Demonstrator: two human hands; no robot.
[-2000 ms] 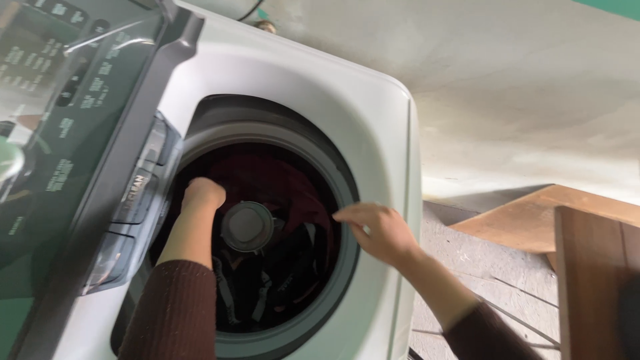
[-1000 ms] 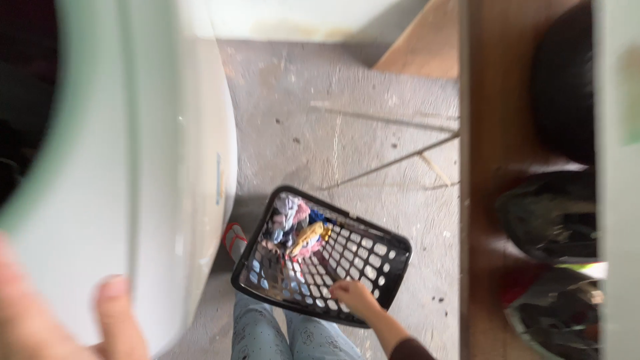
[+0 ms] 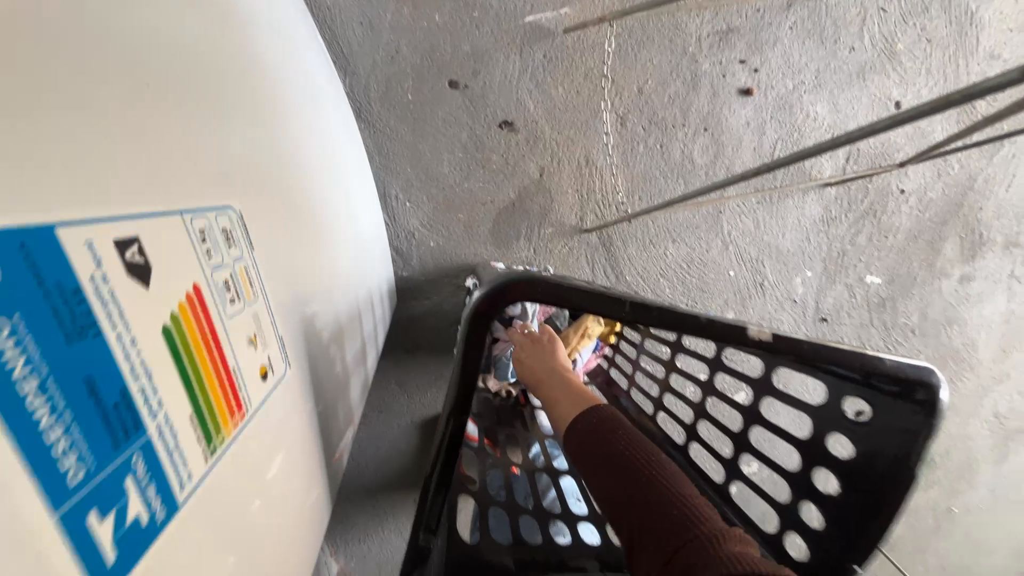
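Note:
My right hand (image 3: pixel 540 356), in a dark brown ribbed sleeve and with a ring on one finger, reaches down inside a black plastic laundry basket (image 3: pixel 680 310). Its fingers touch the small heap of clothes at the bottom; whether they are closed on any cloth is hidden. A yellow garment (image 3: pixel 584 332) lies just right of the hand, among light, bluish and pink pieces. The basket has slotted walls and is seen from above, tilted in the view. My left hand is out of view.
The white side of a washing machine (image 3: pixel 320 240), bearing an energy label (image 3: pixel 192 352), fills the left. Thin metal bars (image 3: pixel 800 152) and a light chain (image 3: pixel 608 120) cross above the rough concrete floor (image 3: pixel 496 184).
My right hand has moved from the basket's slotted wall to the clothes inside. My left hand, seen earlier beside the washing machine, has left the view. The view has moved closer to the basket.

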